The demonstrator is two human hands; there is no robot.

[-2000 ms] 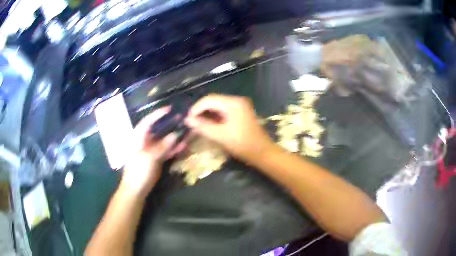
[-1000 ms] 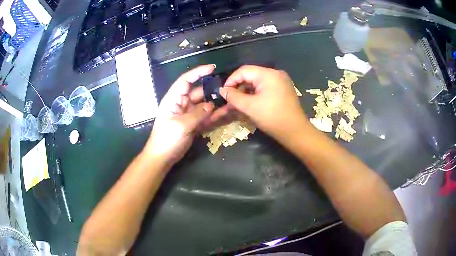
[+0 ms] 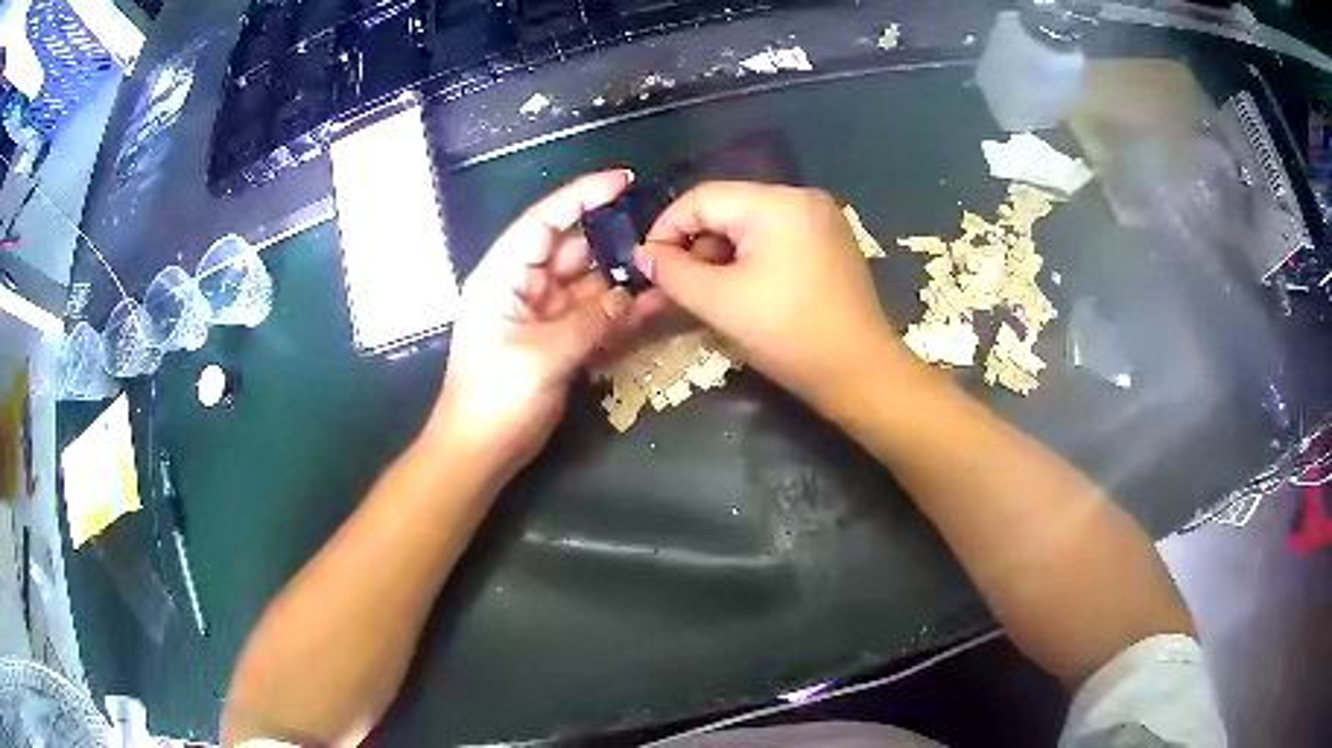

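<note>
A small black unit (image 3: pixel 614 241) is held above the green mat near the middle. My left hand (image 3: pixel 526 300) grips it between thumb and fingers, palm turned up. My right hand (image 3: pixel 774 271) has its thumb and forefinger pinched at the unit's right edge, beside a small pale spot. Whether a tiny part is between those fingertips cannot be told. A heap of beige scraps (image 3: pixel 665 380) lies on the mat below the hands, partly hidden by them.
A white-faced flat phone-like slab (image 3: pixel 395 234) lies left of my hands. Clear cups (image 3: pixel 234 281) and a white disc (image 3: pixel 213 384) are further left. A second beige pile (image 3: pixel 986 285), white scrap (image 3: pixel 1034 162) and bottle (image 3: pixel 1028 73) are right. A black tray (image 3: pixel 482 59) lies beyond.
Since the oldest frame the view has shifted and sharpened. Since one second ago, both hands stay at the black unit, with only slight shifts of the fingers.
</note>
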